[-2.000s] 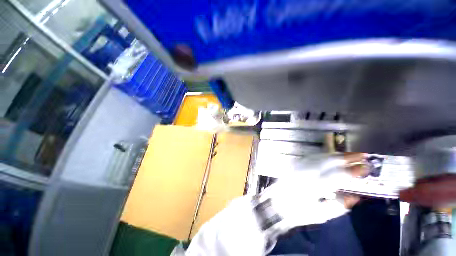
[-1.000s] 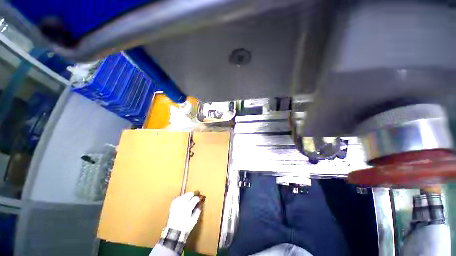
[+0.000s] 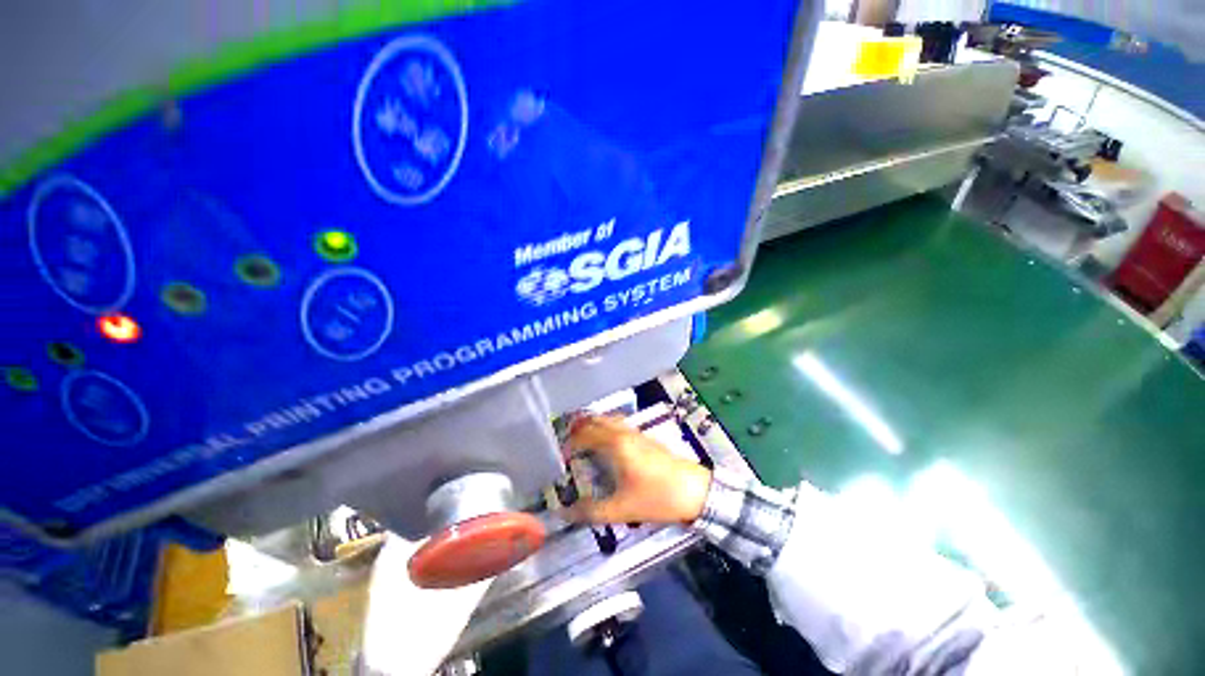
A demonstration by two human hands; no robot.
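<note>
My bare right hand (image 3: 641, 473) reaches in from the right over the silver slotted table (image 3: 529, 581), below the machine head. Its fingers are curled at the fixture area, and dark pieces show beside them. Whether they grip a part is hidden. A white sleeve (image 3: 416, 614) of my left arm shows at the bottom; my left hand is hidden behind the machine head and red knob (image 3: 476, 549). Small dark parts (image 3: 759, 427) lie on the near left edge of the green conveyor belt (image 3: 872, 330).
The blue control panel (image 3: 436, 251) fills the upper left, with red and green lights lit. A silver adjustment knob (image 3: 605, 618) sits at the table's front edge. Cardboard (image 3: 212, 650) and an orange tray (image 3: 192, 588) are at lower left. A red box (image 3: 1163, 258) stands far right.
The view has swung right, bringing the panel and belt into sight. My left hand has left the cardboard and is now hidden. My right hand has come from the right side to the fixture area.
</note>
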